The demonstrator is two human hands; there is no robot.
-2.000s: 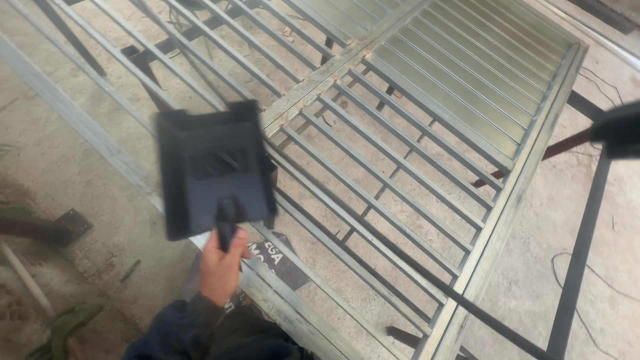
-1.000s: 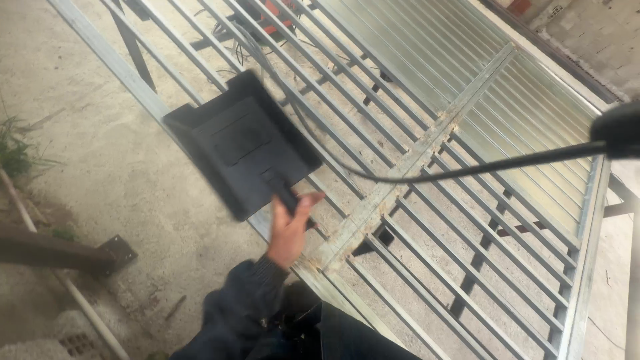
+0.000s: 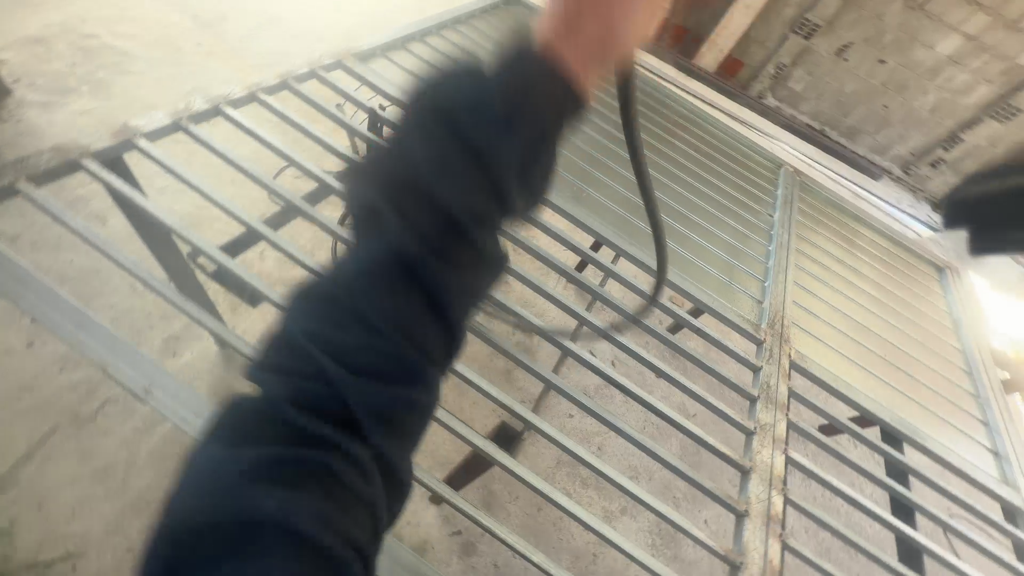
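Observation:
My left hand is blurred and cut off by the top edge, at the end of a dark sleeve reaching up from the lower left. A dark cable hangs just beside and below it; whether my fingers hold the cable is hidden. My right hand is out of view. Below the arm lies a large metal frame with parallel bars, joined along a welded crosspiece. Ribbed, translucent or sheet-like panels fill its far part.
Dark metal supports stand beneath the frame on a dusty concrete floor. A block wall rises at the upper right. A dark, unclear object juts in at the right edge.
My left hand, which held a black handheld welding shield by its handle, has moved up and away. The shield is out of view. The view has shifted considerably.

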